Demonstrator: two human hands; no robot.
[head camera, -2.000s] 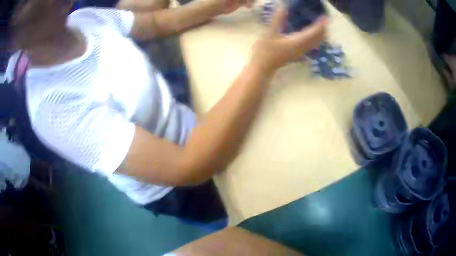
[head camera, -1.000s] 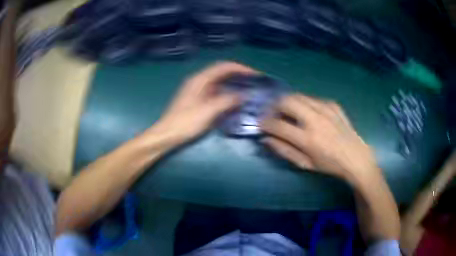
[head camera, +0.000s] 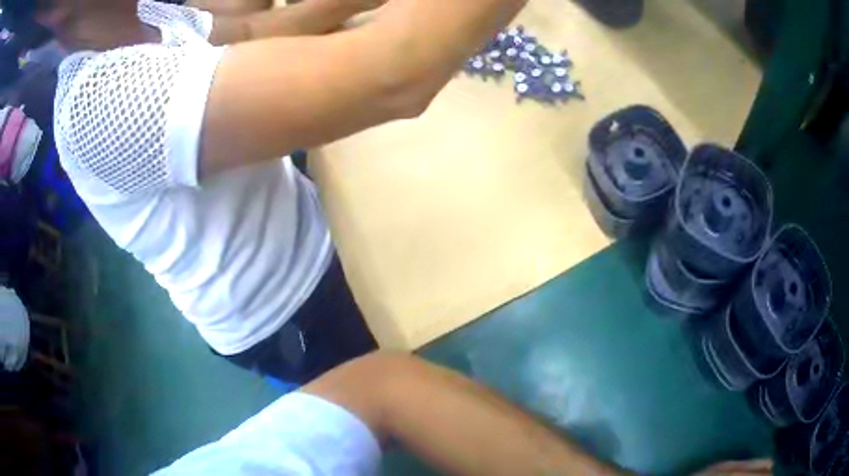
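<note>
My left forearm crosses the bottom of the view, and only a sliver of my left hand (head camera: 737, 468) shows at the bottom edge. The rest of it is cut off, so its fingers and anything in them are hidden. My right hand is out of the picture. Dark plastic housings stand in stacks in a curved row on the right. One stacked housing (head camera: 637, 156) is on the tan board and another (head camera: 722, 212) is beside it. Their open sides show a raised hub with a central hole.
A person in a white mesh top sits at the left, an arm reaching over the tan tabletop (head camera: 447, 223). A pile of small metal fittings (head camera: 535, 67) lies there. The dark green tabletop (head camera: 559, 363) meets the tan board. A dark object is cut off at the top edge.
One second ago both my hands were at a dark housing over the green surface. Now the view is turned left to the neighbour, and the housing and my right hand are out of view.
</note>
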